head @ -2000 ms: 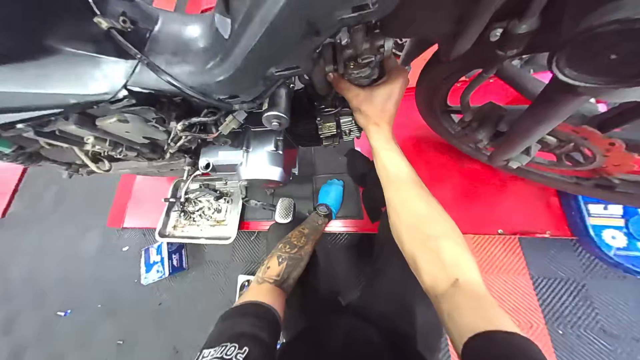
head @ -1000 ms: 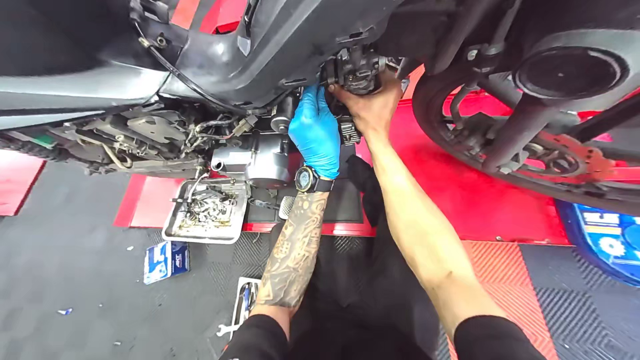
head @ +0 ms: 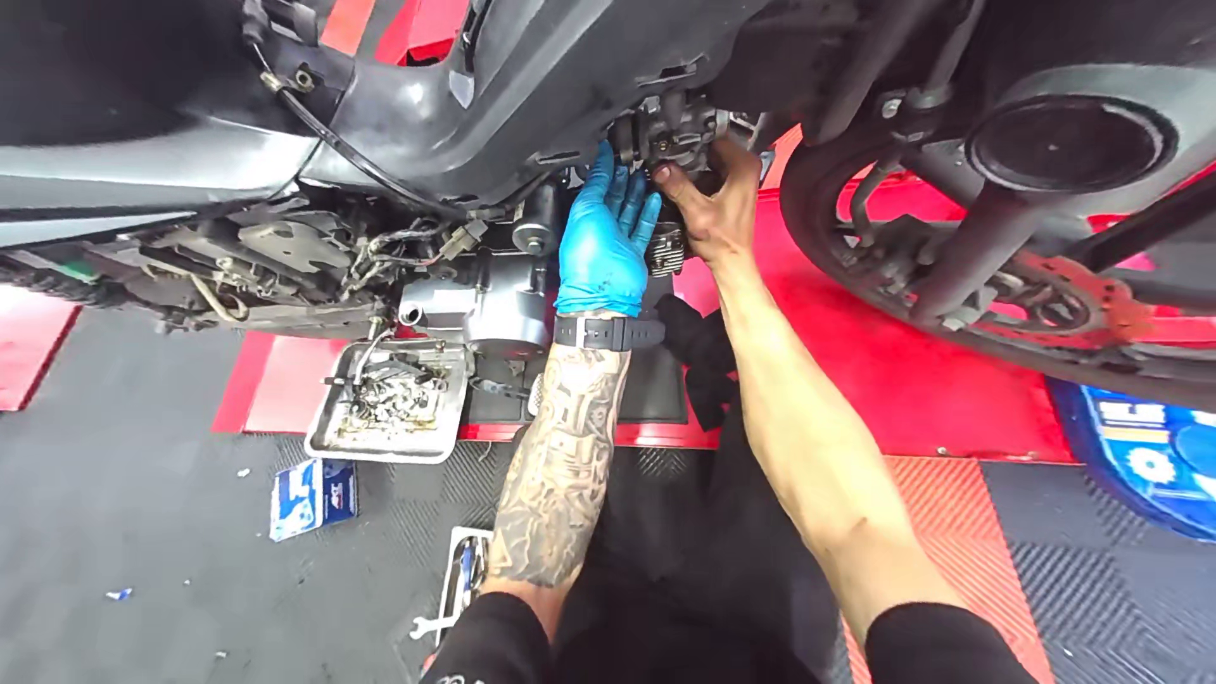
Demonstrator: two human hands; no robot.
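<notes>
A motorcycle or scooter stands over me, its dark body panel (head: 408, 104) at the upper left. Below the panel's right end is a metal throttle body or carburetor (head: 676, 133). My left hand (head: 608, 237), in a blue glove, reaches up with the palm showing and its fingertips at the lower left of that part. My bare right hand (head: 712, 204) holds the part from its lower right, thumb at its underside. A finned engine part (head: 667, 249) shows between my hands. The silver engine cover (head: 508, 299) lies left of my left wrist.
A metal tray (head: 446, 442) of small parts lies on the floor at left, with a blue-and-white box (head: 313, 499) below it. A wrench (head: 435, 625) sits by a narrow tray near my left elbow. The wheel (head: 817, 237) is at right, and a blue container (head: 1140, 465) is under it.
My left hand has risen from low over the red platform to the metal part, and has since turned so its palm shows. My right hand has stayed at the part.
</notes>
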